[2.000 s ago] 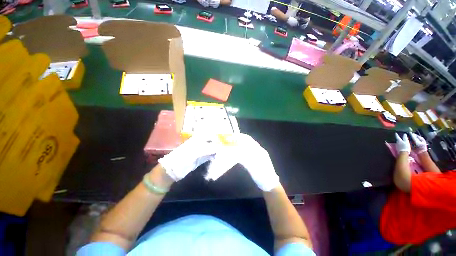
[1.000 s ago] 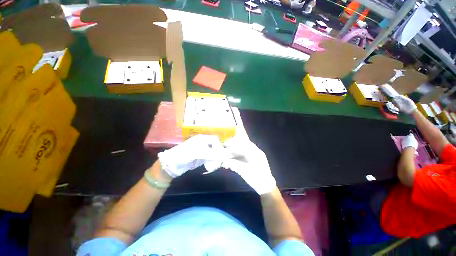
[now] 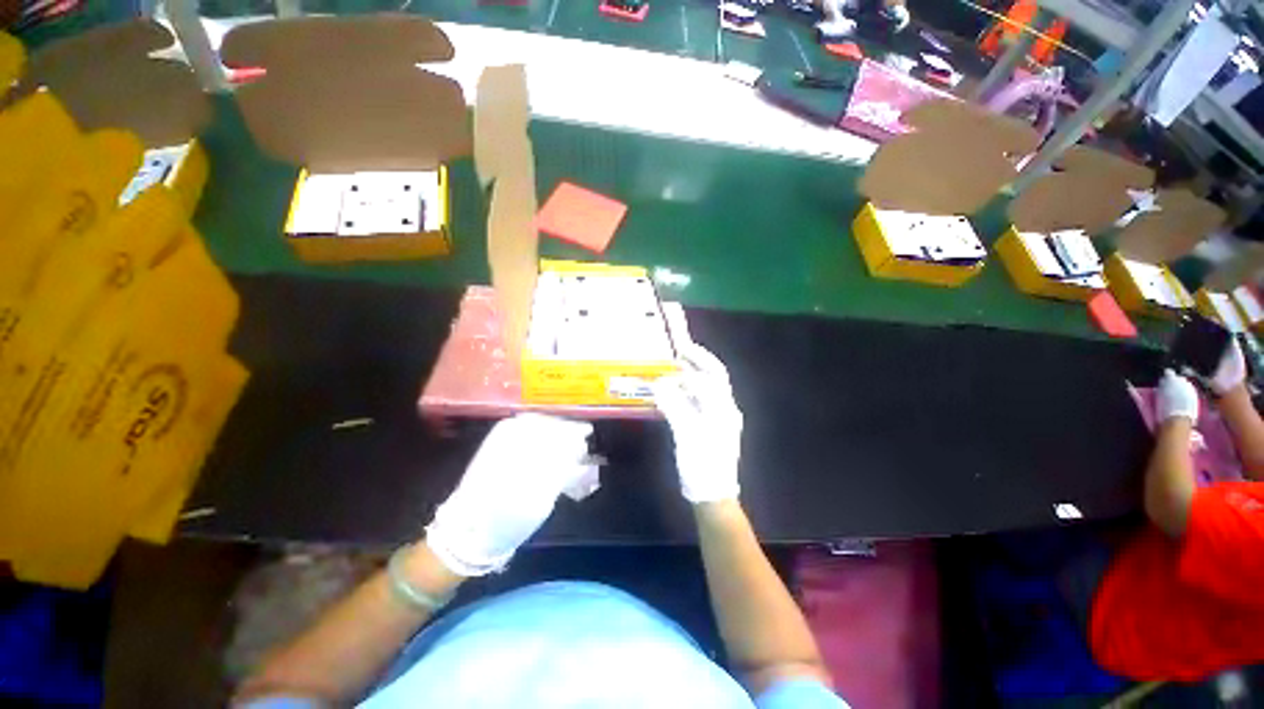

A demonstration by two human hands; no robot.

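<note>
The yellow box (image 3: 599,382) sits on the pink slab (image 3: 467,363) in front of me, its brown lid (image 3: 507,208) standing up on the left side. A white insert (image 3: 596,316) with small dark holes fills the box. My right hand (image 3: 704,423), in a white glove, is at the box's near right corner, beside a small white label on the front wall. My left hand (image 3: 513,488), in a white glove, is below and in front of the box, apart from it. A small white piece (image 3: 584,478) shows at its fingertips, hard to tell from the glove.
Flat yellow cartons (image 3: 125,374) stand at the left. Open boxes (image 3: 372,247) sit on the green belt (image 3: 749,236) at left and right, with a red pad (image 3: 582,216) behind my box. A person in red (image 3: 1192,582) works at the right. A small white scrap (image 3: 1066,511) lies on the black surface.
My hands were together at the box's front edge. My left hand has drawn back toward me; my right hand has moved to the near right corner. The neighbour's hands now hold a dark flat item.
</note>
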